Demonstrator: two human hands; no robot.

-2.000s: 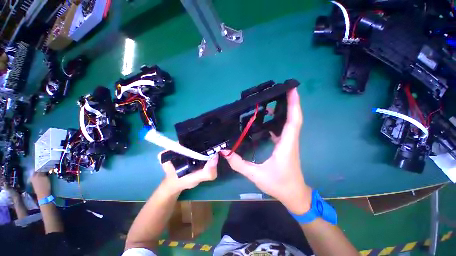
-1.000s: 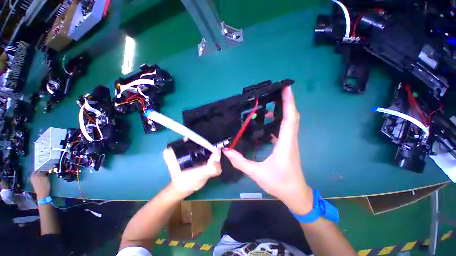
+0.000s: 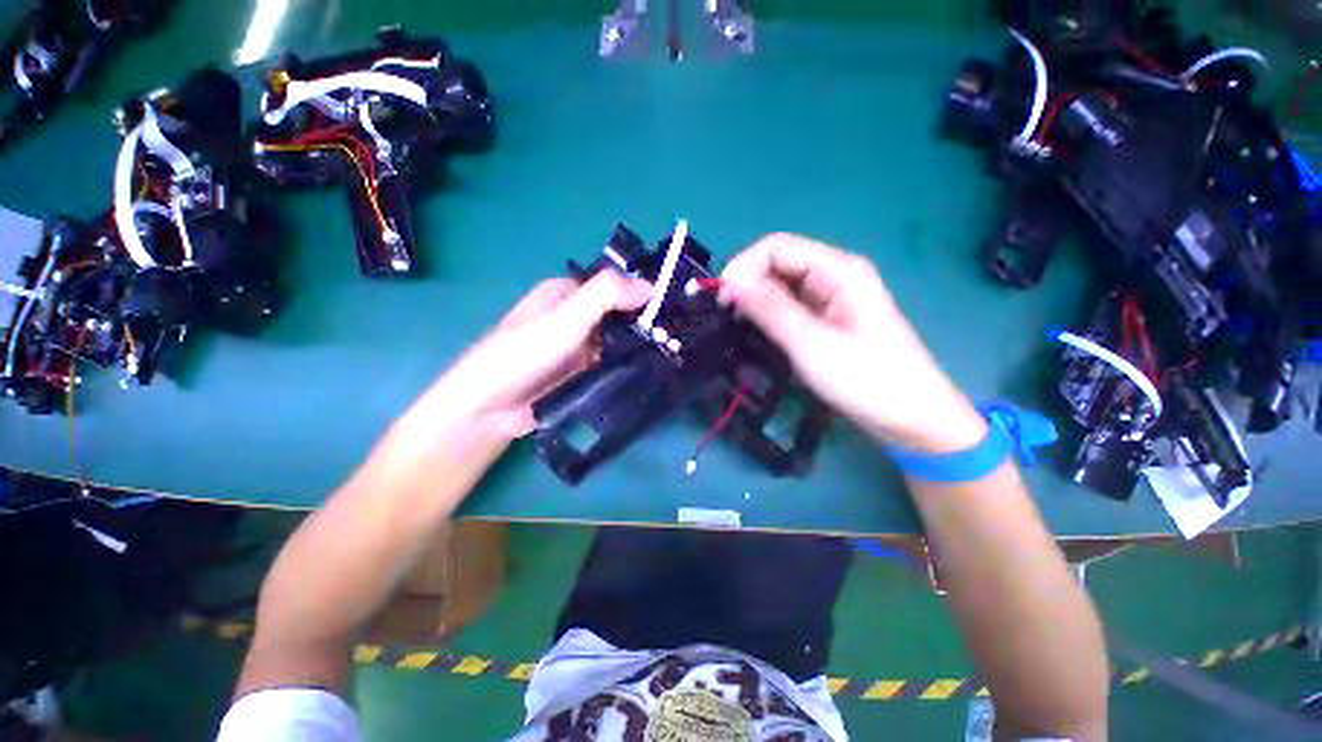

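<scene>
A black housing shell (image 3: 609, 406) lies turned at an angle over the green bench in front of me. A white flat ribbon cable (image 3: 667, 278) stands up from its middle, near small white connectors. A short red lead wire (image 3: 721, 420) with a pale plug hangs over its lower right part. My left hand (image 3: 558, 336) holds the shell at its left side, fingers by the ribbon's base. My right hand (image 3: 812, 312) has its fingertips closed at a small red wire end beside the ribbon. The fingertips partly hide what they pinch.
Partly assembled units (image 3: 363, 123) with white ribbons and orange-red wires stand at left. A large pile of waiting housings (image 3: 1145, 189) lies at right, with a white paper slip (image 3: 1200, 500) under it. A metal upright's foot (image 3: 676, 29) is at the far edge. A cardboard box (image 3: 450, 573) is below the bench.
The view has shifted downward and forward. The shell has been turned and is closer to the bench. My right hand has left the shell's far end and moved to the red wire by the ribbon.
</scene>
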